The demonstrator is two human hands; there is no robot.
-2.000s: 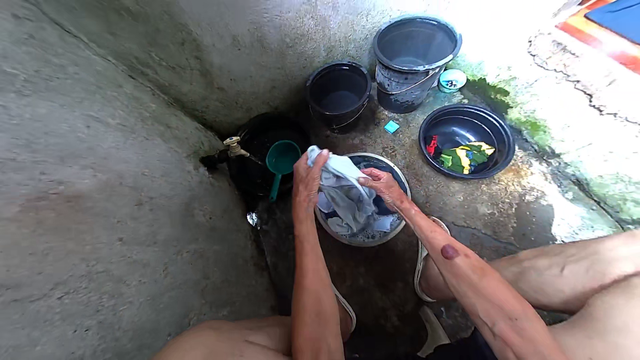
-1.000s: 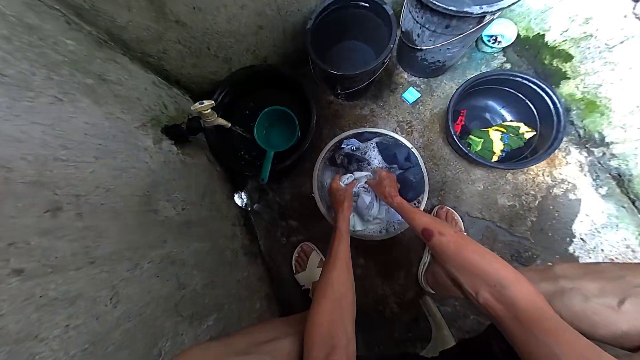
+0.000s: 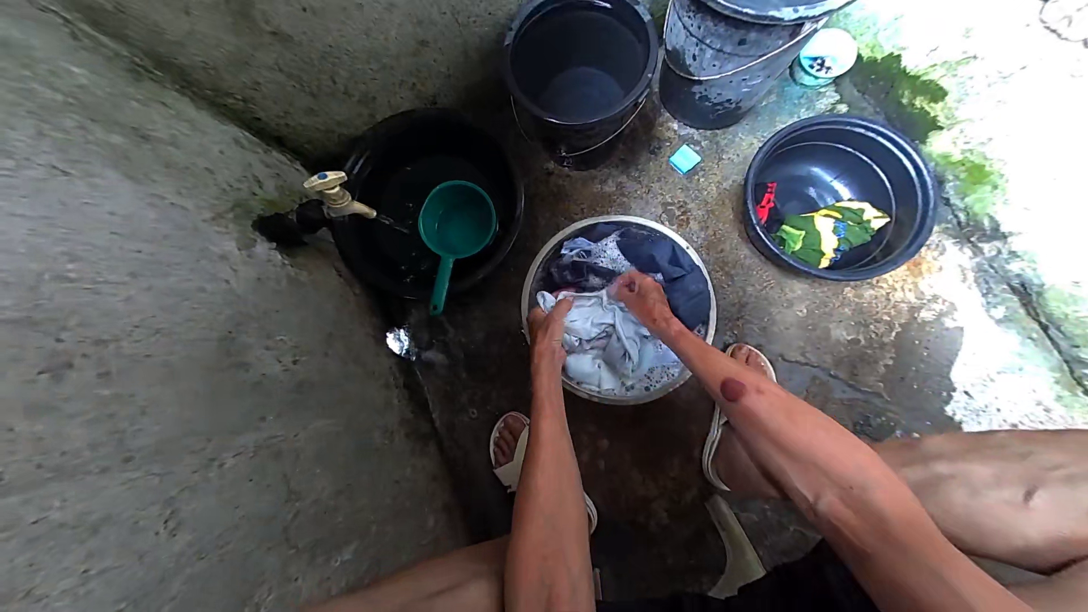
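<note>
A round metal basin (image 3: 619, 398) on the wet floor holds soaking clothes and suds. My left hand (image 3: 550, 331) grips one edge of a white cloth (image 3: 599, 336) at the basin's left side. My right hand (image 3: 643, 299) has its fingers closed on the upper part of the same cloth. Dark blue cloth (image 3: 676, 276) lies behind and to the right of my right hand, inside the basin. A patterned wet cloth (image 3: 586, 259) lies near the far rim.
A brass tap (image 3: 338, 195) juts over a black tub (image 3: 374, 263) holding a green dipper (image 3: 457, 221). Black buckets (image 3: 582, 85) (image 3: 722, 64) stand behind the basin. Right is a black basin (image 3: 922, 212) with colourful cloth (image 3: 829, 234); a blue block (image 3: 684, 159) lies nearby. A concrete wall (image 3: 212, 382) bounds the left.
Two seconds ago both hands held a pale cloth raised over the basin; it was down in the basin one second ago. Since then my hands have moved apart on the white cloth.
</note>
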